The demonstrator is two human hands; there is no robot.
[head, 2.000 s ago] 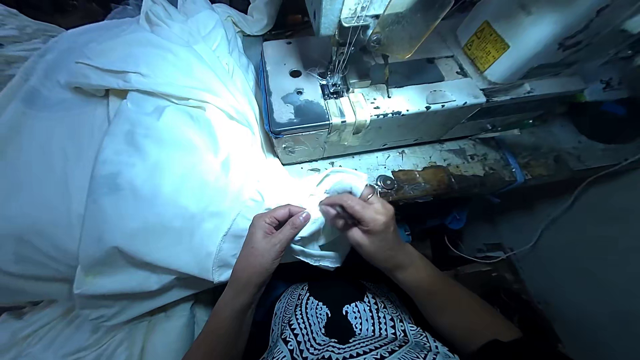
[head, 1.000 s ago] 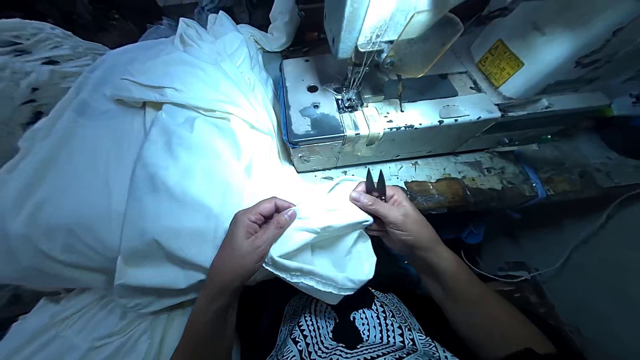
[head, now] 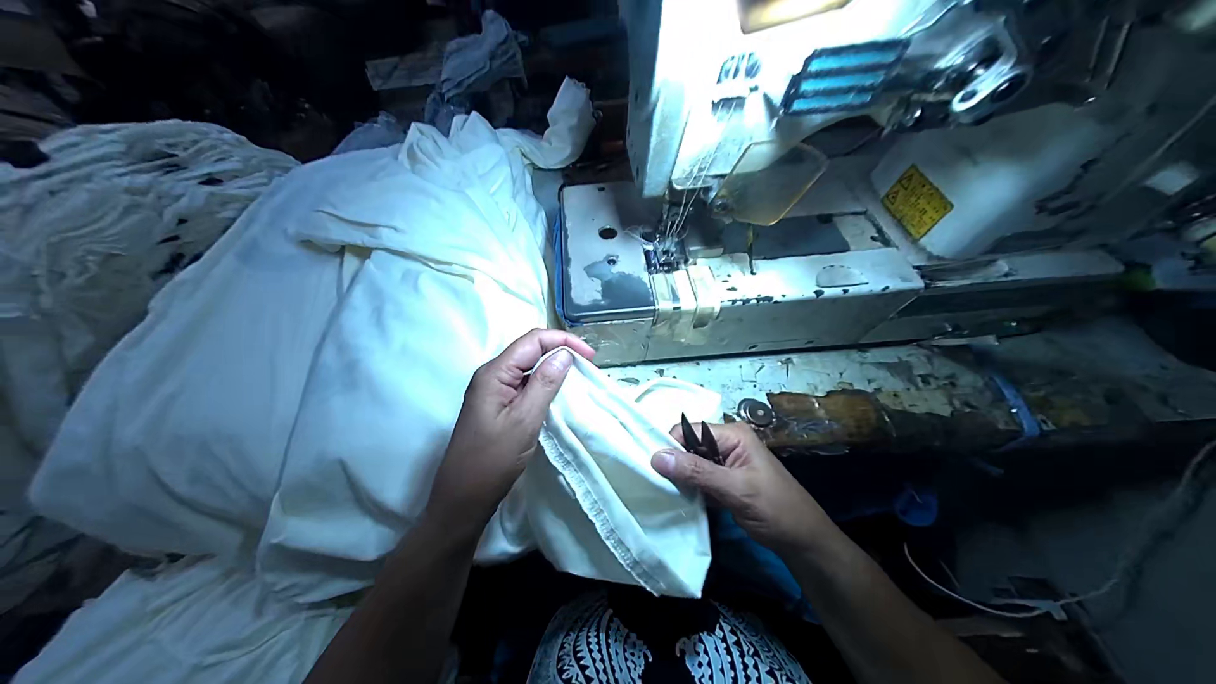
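Note:
My left hand (head: 513, 399) pinches the folded edge of a white fabric piece (head: 617, 475) between thumb and fingers. An overlocked seam runs down that piece. My right hand (head: 746, 475) grips the fabric's other side and also holds dark thread snips (head: 701, 442), whose two pointed blades stick up apart above the fingers. The cloth hangs between my hands, above my lap. Behind them stands an industrial sewing machine (head: 760, 294), its needle area (head: 670, 249) threaded with several threads. Much more white cloth (head: 380, 361) is heaped to the left, beside the machine bed.
The worn table edge (head: 845, 418) with chipped paint runs in front of the machine. A round metal knob (head: 755, 411) sits on it. More gathered white fabric (head: 123, 209) lies at the far left. A pale cable (head: 1007, 608) hangs at the lower right.
My left hand has lifted its edge of the fabric upward, and the overlocked seam now faces the view. The snips, visible one second ago, remain in my right hand. The view has shifted.

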